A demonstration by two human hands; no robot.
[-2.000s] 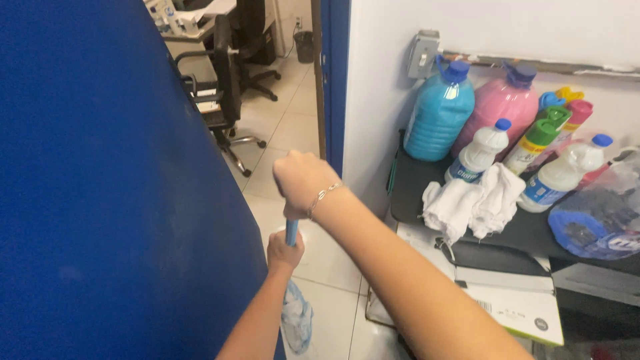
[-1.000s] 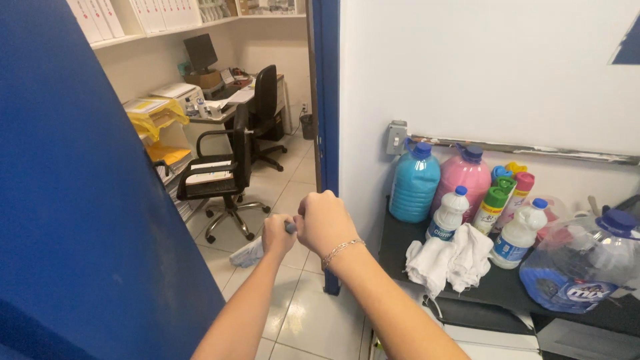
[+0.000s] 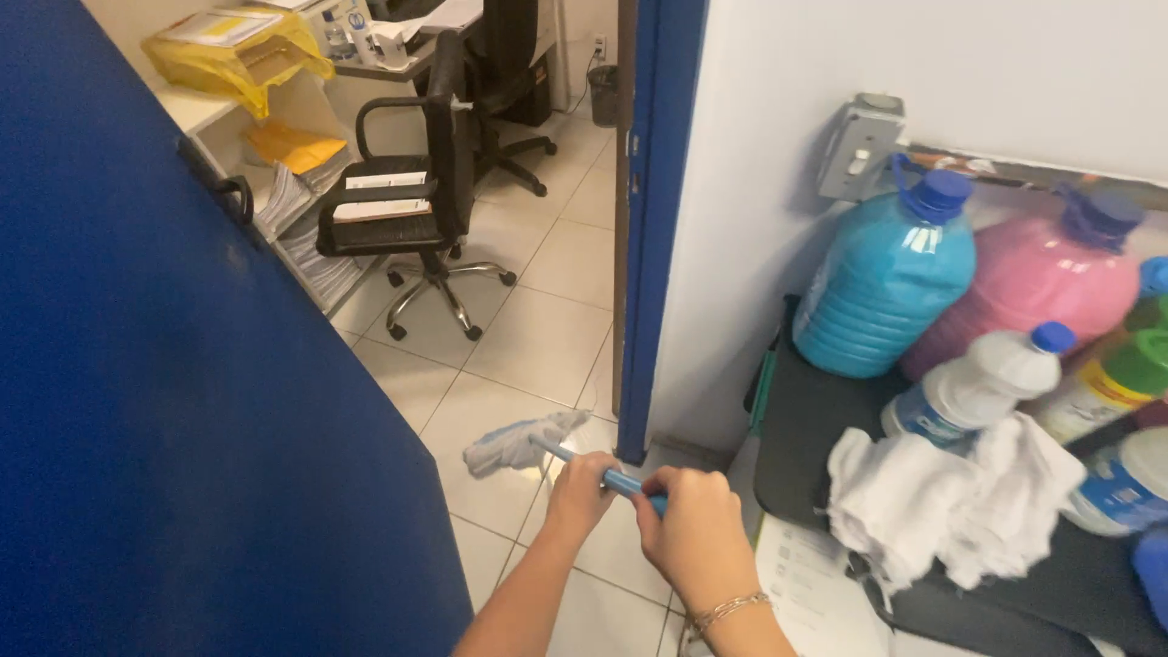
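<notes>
My left hand [image 3: 584, 497] grips a blue pole [image 3: 622, 482] partway along. My right hand [image 3: 695, 525], with a chain bracelet at the wrist, is closed around the upper end of the same pole, just right of the left hand. At the pole's far end a grey-white cloth [image 3: 525, 443] wraps a flat head that lies on the tiled floor [image 3: 538, 338] in the doorway, left of the blue door frame [image 3: 662, 228].
A blue door [image 3: 210, 392] stands at the left. A wheeled office chair [image 3: 411, 201] and shelves [image 3: 274, 196] are beyond the doorway. At the right, a black table [image 3: 794, 456] bears a blue-liquid jug [image 3: 890, 274], a pink-liquid jug [image 3: 1022, 274], bottles and white rags [image 3: 949, 502].
The pole's cloth-wrapped head has come into plain view on the doorway floor. My hands have moved lower in the view, both still on the pole. The view has swung.
</notes>
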